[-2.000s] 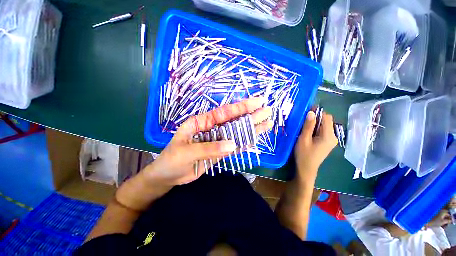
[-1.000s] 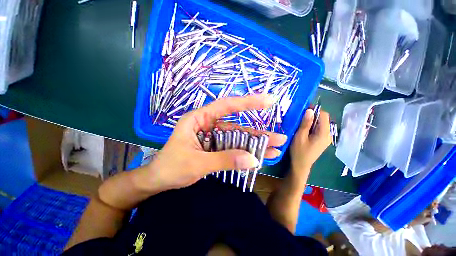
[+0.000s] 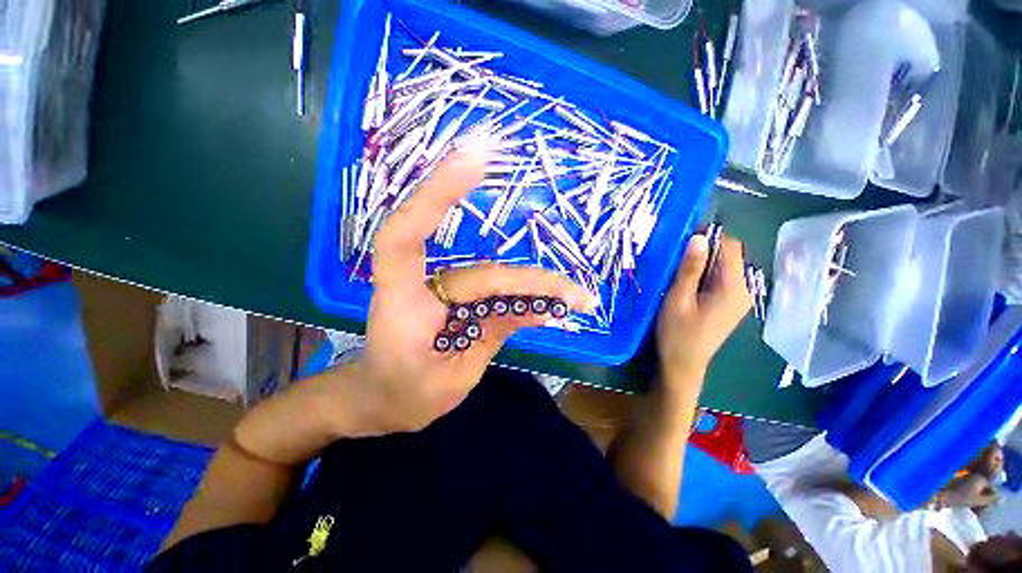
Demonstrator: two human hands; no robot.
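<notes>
My left hand [image 3: 420,336] is over the near edge of the blue tray [image 3: 322,241]. It holds a row of slim metal parts [image 3: 519,306]; their round ends, dark rings with pale centres, face up. The index finger points away over the tray. Many loose silver-white parts [image 3: 437,134] lie heaped in the tray. My right hand [image 3: 703,302] is at the tray's right edge, closed on a short dark and silver item [image 3: 713,249], mostly hidden by the fingers.
Clear open boxes [image 3: 824,297] with a few parts stand at the right. A cloudy clear box [image 3: 39,112] is at the left. Loose parts [image 3: 298,56] lie on the green bench. Another person's white sleeve [image 3: 835,492] shows at lower right, beside blue crates [image 3: 941,425].
My left hand has tilted the row so that the part ends face up instead of their sides, and its index finger has lifted away. My right hand stays at the tray's right edge.
</notes>
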